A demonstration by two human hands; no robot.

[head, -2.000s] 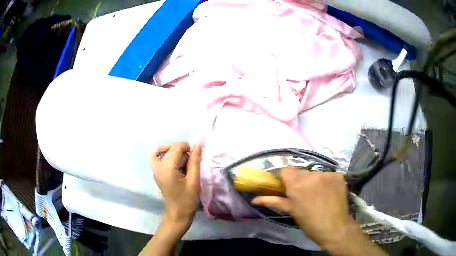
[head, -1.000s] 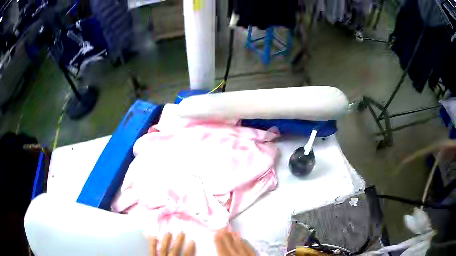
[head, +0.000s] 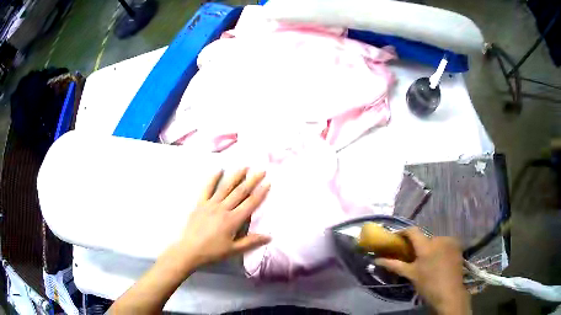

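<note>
The pink satin garment (head: pixel 295 80) is heaped behind the white padded buck (head: pixel 123 191), and part of it lies over the buck's right part. My left hand (head: pixel 224 218) lies with fingers spread at the garment's left edge on the buck, holding nothing. My right hand (head: pixel 430 264) is closed on the wooden handle of the steam iron (head: pixel 375 280). The iron's pointed tip faces left, at the right part of the garment near the front. The iron's underside is hidden.
The iron rest (head: pixel 461 197) is at right, with hose and cable (head: pixel 520 283) beside it. A dark round bottle (head: pixel 423 97) stands behind. A narrow white padded arm (head: pixel 381 21) and blue bars (head: pixel 175 74) lie at the back. A wicker basket (head: pixel 21 184) is at left.
The view tilted up, then partly back down. My left hand has changed from bunched fingers at the cloth to spread flat. The iron is now further right, in my right hand.
</note>
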